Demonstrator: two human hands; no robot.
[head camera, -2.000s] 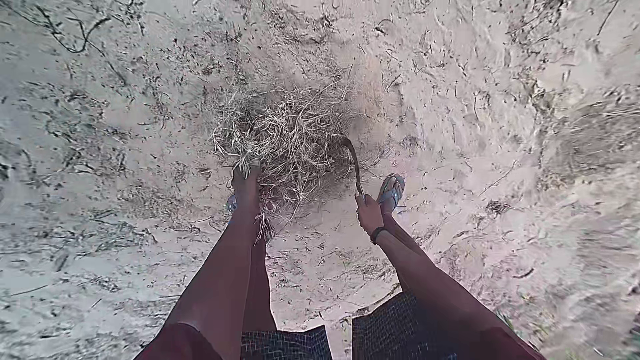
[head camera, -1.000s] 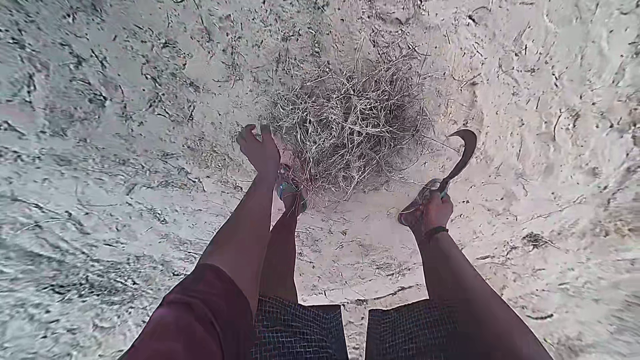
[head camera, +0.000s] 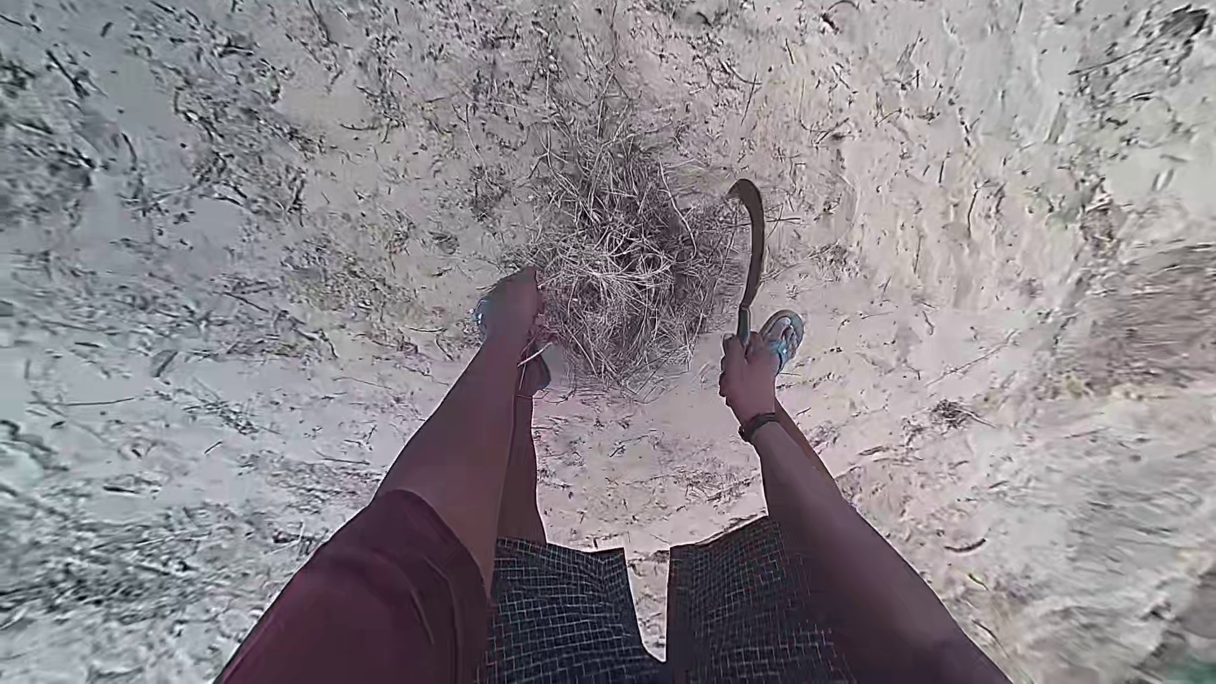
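A tangled heap of dry grass and twigs lies on the ground in front of my feet. My left hand is at the heap's left edge with its fingers curled against the stalks; whether it grips any of them cannot be told. In my right hand is the handle of a sickle, held upright in view with its hooked tip curving left at the top. The blade stands along the right side of the heap. A dark band circles my right wrist.
Pale sandy ground with scattered bits of dry plant matter surrounds the heap. My right foot in a sandal is just beside the right hand. My left foot is partly hidden behind the left hand and arm.
My left hand was apart from the heap with fingers spread one second ago and is now at its edge. The sickle has swung inward, from leaning right to near the heap's right side.
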